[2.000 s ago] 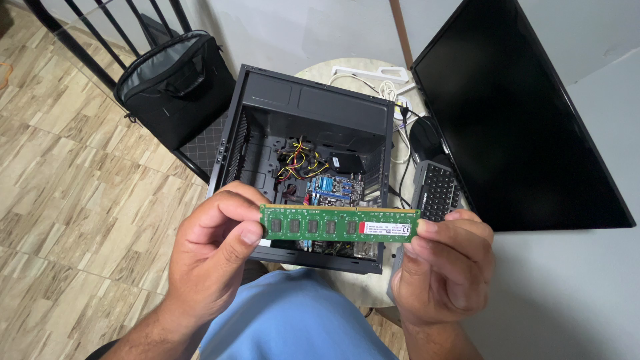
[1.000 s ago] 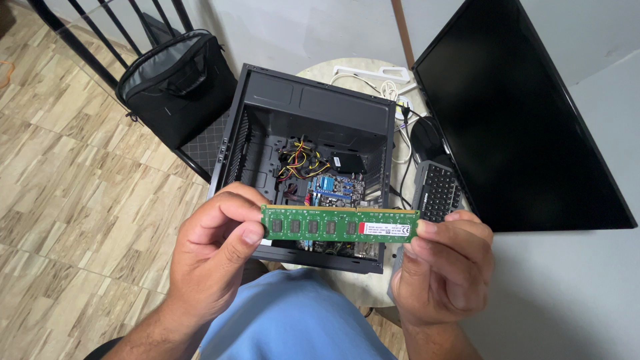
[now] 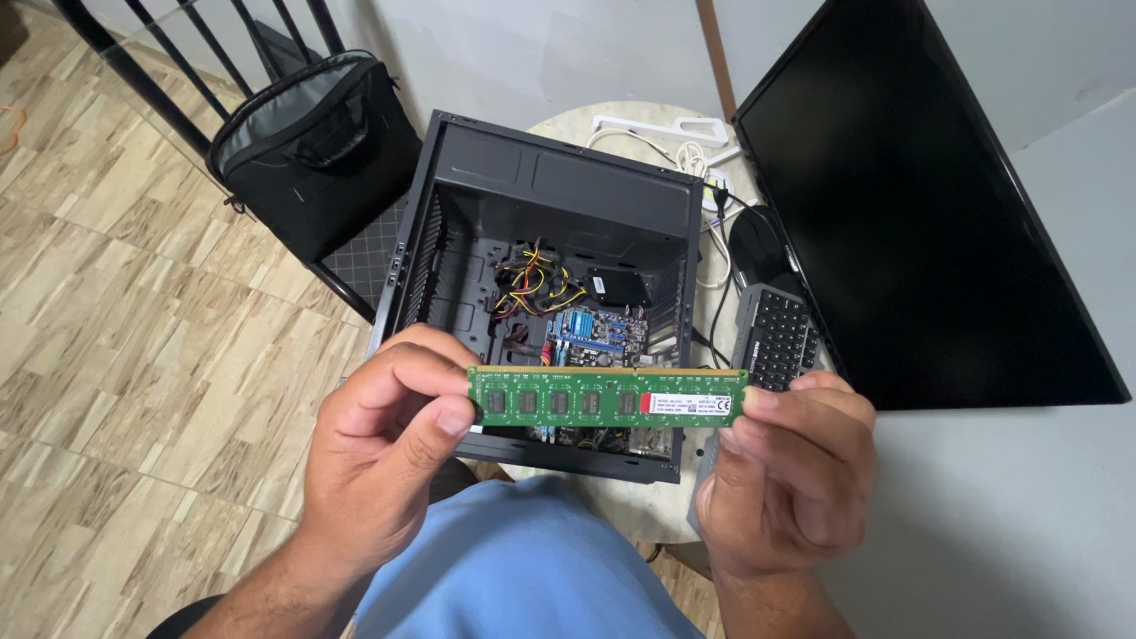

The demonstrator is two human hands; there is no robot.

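A green RAM module (image 3: pixel 568 402) is held level in the air, its gold contacts along the upper edge and a white label with writing at its right. My left hand (image 3: pixel 390 453) pinches its left end between thumb and fingers. The right end is gripped by my right hand (image 3: pixel 790 479). Beyond and below the module lies an uncovered black computer case (image 3: pixel 612 191), its side open upward. Inside are a motherboard (image 3: pixel 603 333) with a blue heatsink, bundled red, yellow and black cables (image 3: pixel 532 288) and a black drive (image 3: pixel 619 287). The module and hands hide the case's lower part.
The case rests on a round stone-like table (image 3: pixel 621 510). A black keyboard (image 3: pixel 777 337), white cables (image 3: pixel 690 160) and a large black monitor (image 3: pixel 923 213) are at the right. To the left, a black bag (image 3: pixel 311 169) sits open on a metal-framed chair (image 3: pixel 368 257).
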